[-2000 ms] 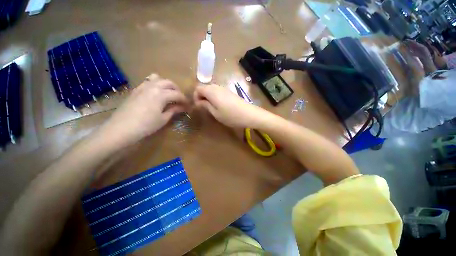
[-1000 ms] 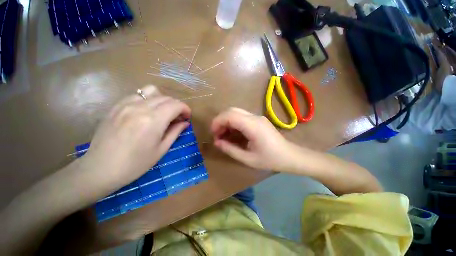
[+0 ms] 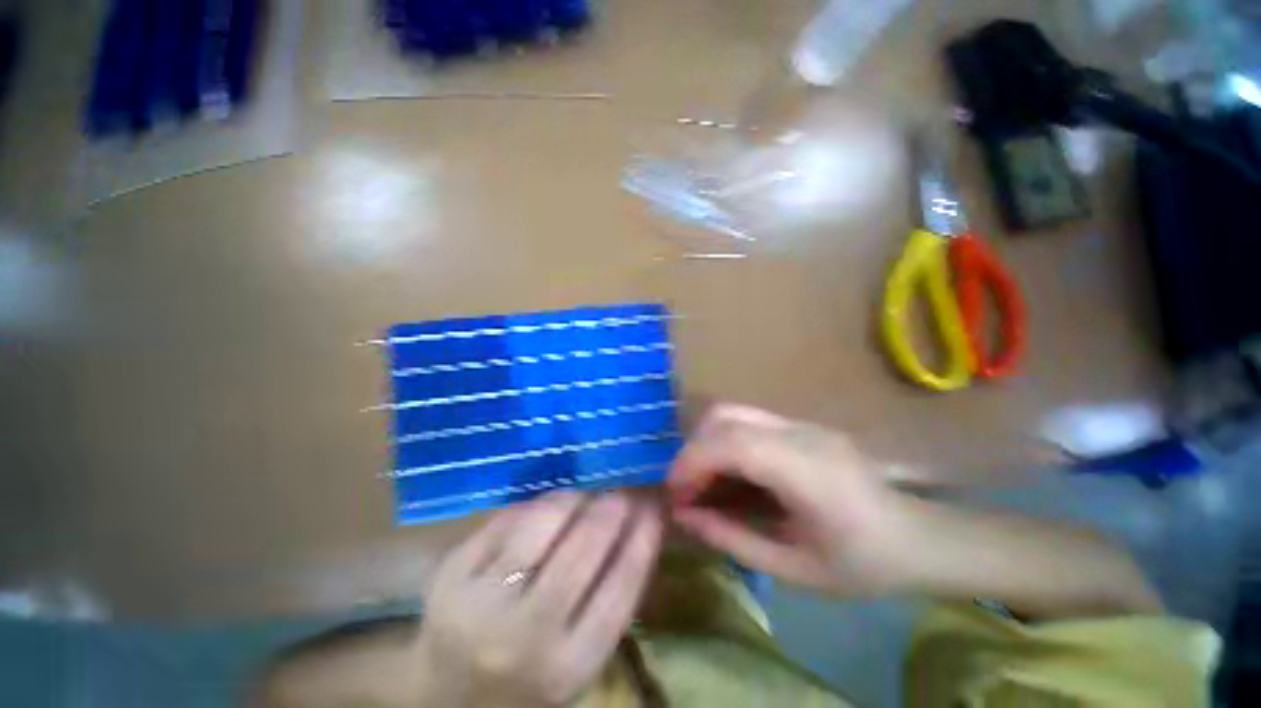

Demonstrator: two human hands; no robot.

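Observation:
A blue solar cell (image 3: pixel 539 401) with pale stripes lies flat on the brown table; thin ribbon ends stick out past its left edge at several stripes. My left hand (image 3: pixel 539 595) lies along the cell's near edge, fingers together. My right hand (image 3: pixel 774 498) is at the cell's near right corner, thumb and fingertips pinched together; whether a ribbon is between them is too blurred to tell. A loose pile of tabbing ribbon (image 3: pixel 692 198) lies beyond the cell. The whole view is blurred.
Scissors (image 3: pixel 947 297) with yellow and red handles lie to the right. Beyond them are the sponge tray (image 3: pixel 1037 180), the black iron stand (image 3: pixel 1007 69) and the dark soldering station (image 3: pixel 1203 249). The flux bottle (image 3: pixel 846 39) is at the top. Finished cell stacks (image 3: pixel 173 62) lie at the far left.
My hands have come back from the ribbon pile to the cell, then moved to its near edge. The view has shifted left, and ribbon ends now show at the cell's left edge.

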